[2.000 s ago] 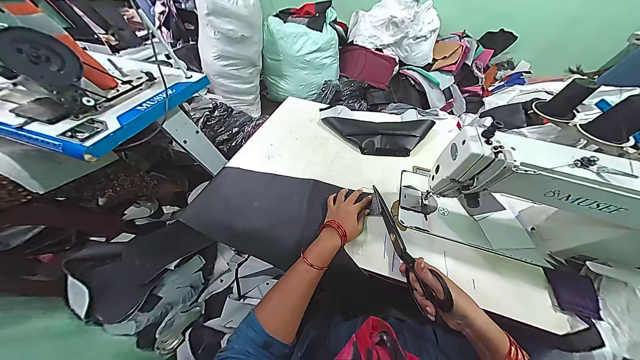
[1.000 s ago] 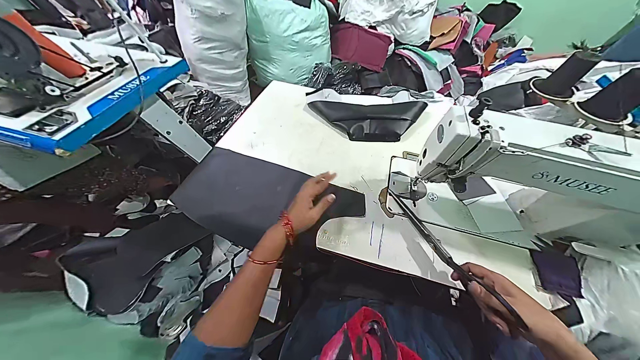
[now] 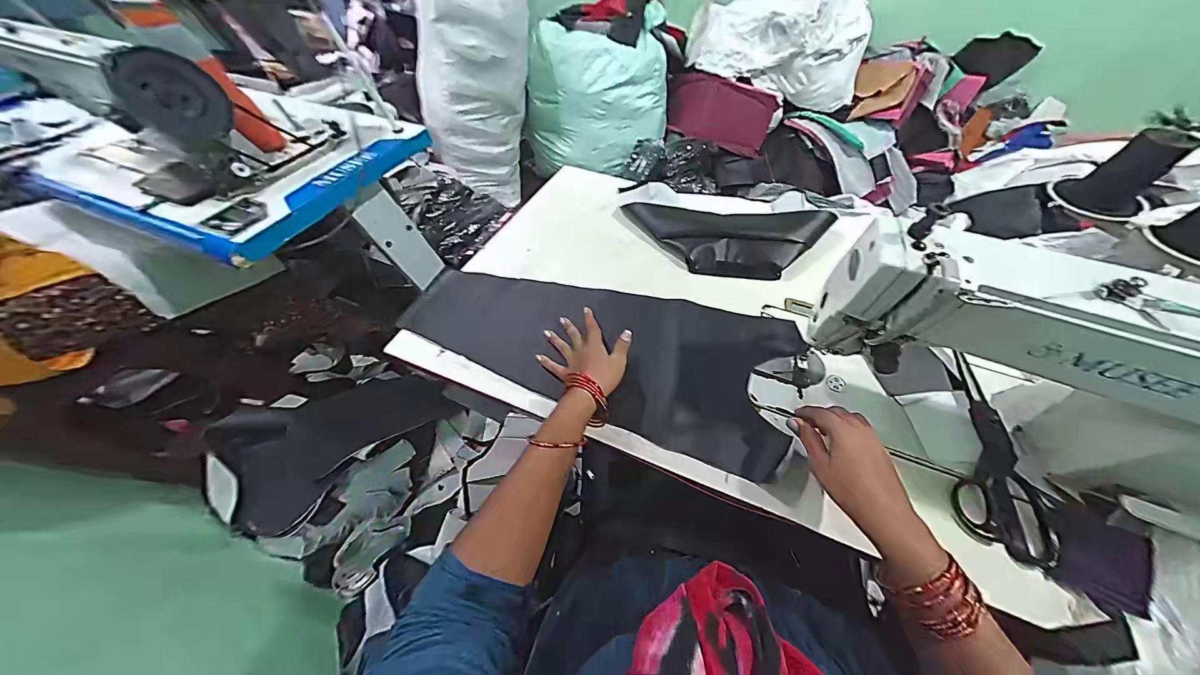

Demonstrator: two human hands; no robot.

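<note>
A black sheet of fabric or leather-like material (image 3: 684, 375) lies flat on the white sewing table (image 3: 525, 230), its right edge by the needle area of the sewing machine (image 3: 1031, 309). My left hand (image 3: 589, 354) rests on the sheet with fingers spread. Beside the sheet's notched right edge, my right hand (image 3: 839, 450) has thumb and fingertips together near the presser foot; whether something thin is between them cannot be told. Black-handled scissors (image 3: 998, 469) lie on the table to the right of that hand. A folded black piece (image 3: 731, 239) lies at the back of the table.
Small thread snips (image 3: 1130, 292) rest on the machine's arm. Black thread cones (image 3: 1111, 173) stand at the right rear. Another sewing machine table (image 3: 328, 178) with a blue edge is at the left. Filled sacks (image 3: 598, 94) and fabric scraps line the wall; more scraps (image 3: 309, 450) lie below left.
The scissors, in my right hand earlier, now lie on the table, released. That hand has moved to the needle area. The black sheet has shifted, its right part now beside the needle, with my left hand on it.
</note>
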